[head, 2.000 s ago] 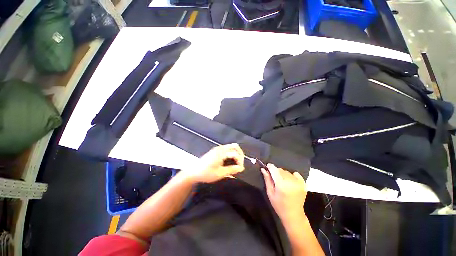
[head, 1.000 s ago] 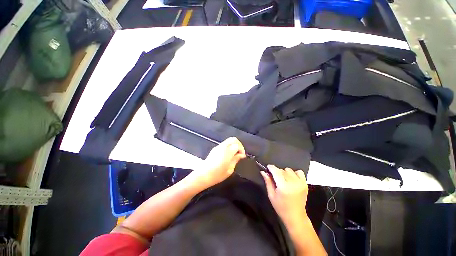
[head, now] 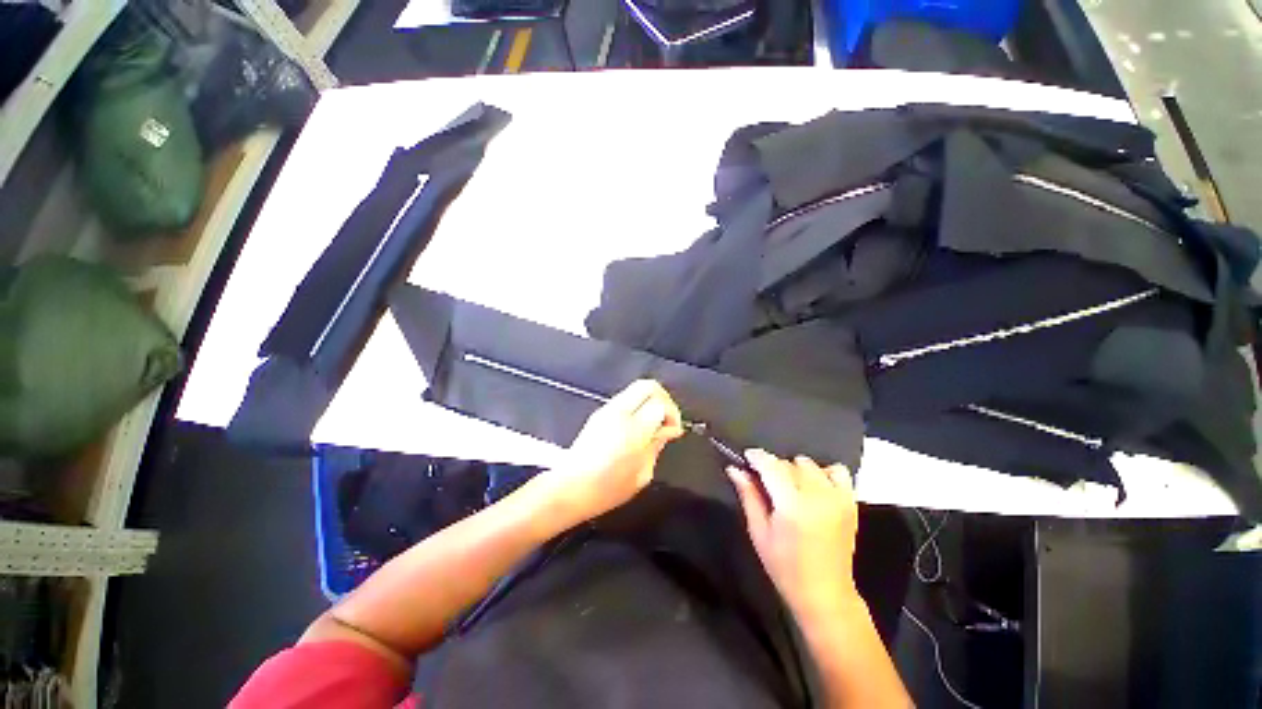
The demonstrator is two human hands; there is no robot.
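A long black zippered panel (head: 540,363) lies slantwise across the table's front edge, its silver zipper running toward my hands. My left hand (head: 630,441) pinches the panel near the zipper's lower end. My right hand (head: 803,510) is closed around a small dark tool, which looks like thread snips (head: 723,447); its tip points at the zipper end by my left fingertips. Most of the tool is hidden in my fingers. A second zippered panel (head: 374,249) lies at the left. A large pile of black panels (head: 1017,298) with several silver zippers covers the right side.
The white table (head: 568,166) slopes across the view. A blue crate (head: 330,533) with black pieces stands below its front left edge. Another blue bin (head: 934,25) is beyond the back edge. Green sacks (head: 83,353) sit on the left shelf. A thin cord (head: 930,554) hangs below the table.
My left fingers have closed at the zipper's lower end, near the dark tool in my right hand. The right hand has barely moved. The view has shifted slightly.
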